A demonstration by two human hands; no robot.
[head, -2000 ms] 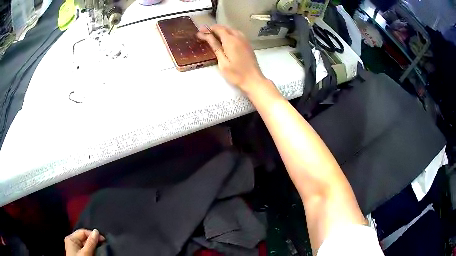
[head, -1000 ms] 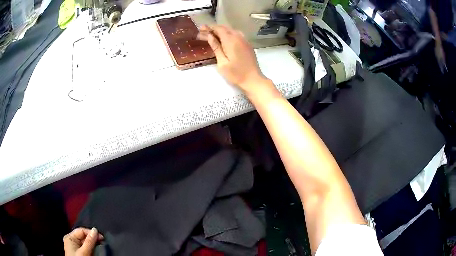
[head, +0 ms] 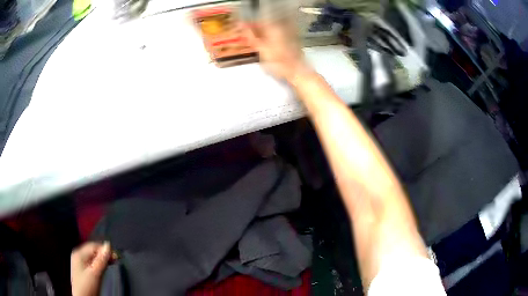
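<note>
The smartphone (head: pixel 223 36) lies on the white sewing table, its screen bright orange-red with a yellow spot. My right hand (head: pixel 277 46) is blurred at the phone's right edge, fingers bent over it; whether it holds anything is unclear. My left hand (head: pixel 90 264), at the lower left, is closed on the edge of the dark grey garment piece (head: pixel 173 237). The cloth lies in limp folds below the table, over red cloth.
The white table (head: pixel 127 110) has its front edge above the cloth. The blurred machine body stands behind my right hand. Dark strips (head: pixel 367 63) hang at the table's right end. A flat grey pile (head: pixel 451 162) lies at the right, and grey layers (head: pixel 35 81) at the left.
The phone screen has turned from dark red to bright orange-red. The view has shifted, so the table and phone sit slightly higher. My right hand is still at the phone; my left still holds the cloth.
</note>
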